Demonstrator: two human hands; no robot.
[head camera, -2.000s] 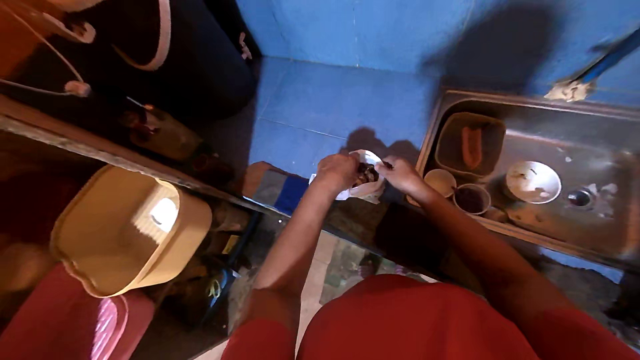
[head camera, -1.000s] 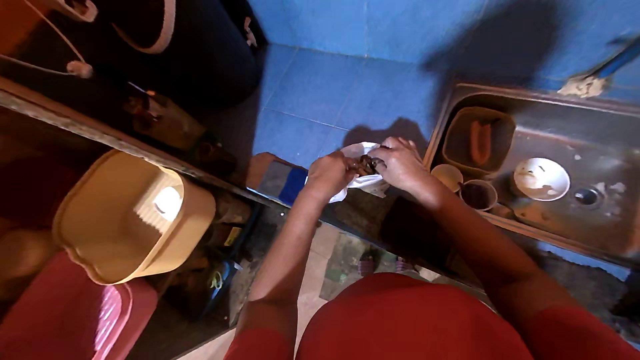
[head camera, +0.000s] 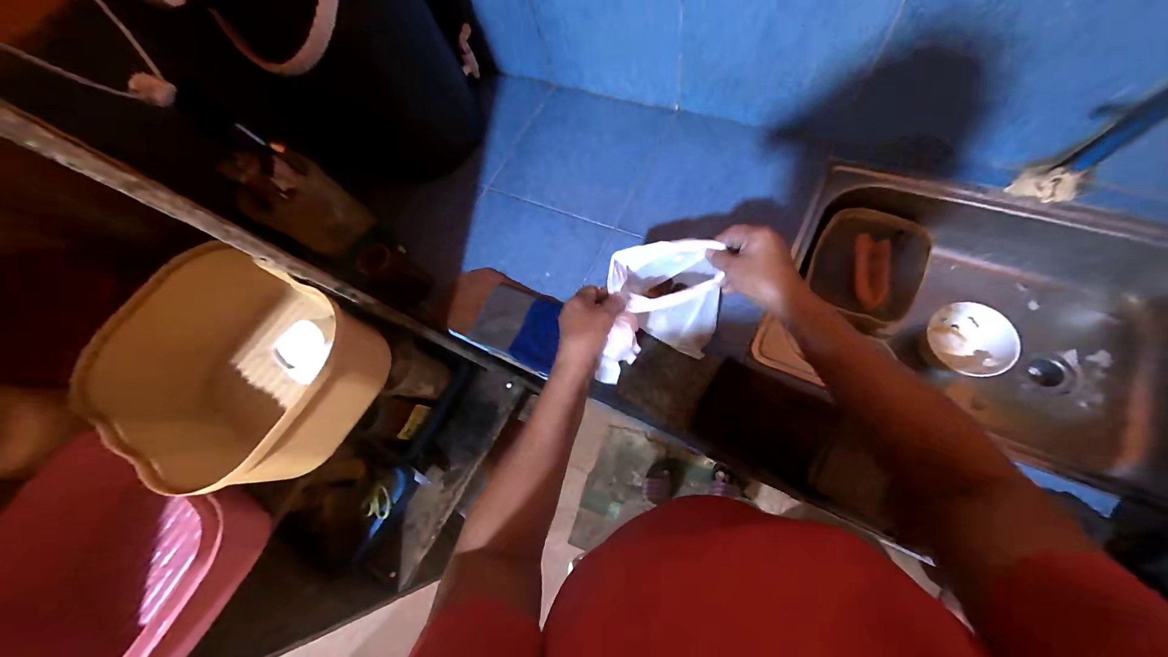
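Observation:
A white plastic bag (head camera: 680, 315) hangs between my two hands at the counter's front edge, its mouth spread wide. Dark brown pieces (head camera: 664, 288) show inside it; what they are I cannot tell. My left hand (head camera: 591, 319) grips the left side of the rim, with a crumpled part of the bag dangling below the fingers. At the upper right corner of the mouth, my right hand (head camera: 756, 265) pinches the rim between thumb and fingers.
Right of the bag is a metal sink (head camera: 1077, 274) holding a brown tub (head camera: 826, 265) with reddish-orange pieces and a white bowl (head camera: 973, 339). A blue cloth (head camera: 538, 336) lies left of my left hand. Lower left are a yellow plastic bin (head camera: 301, 429) and a pink container (head camera: 73, 547).
My right hand has come out from over the dark pieces and now holds the bag's rim. The bag's mouth is spread wider and its side hangs down.

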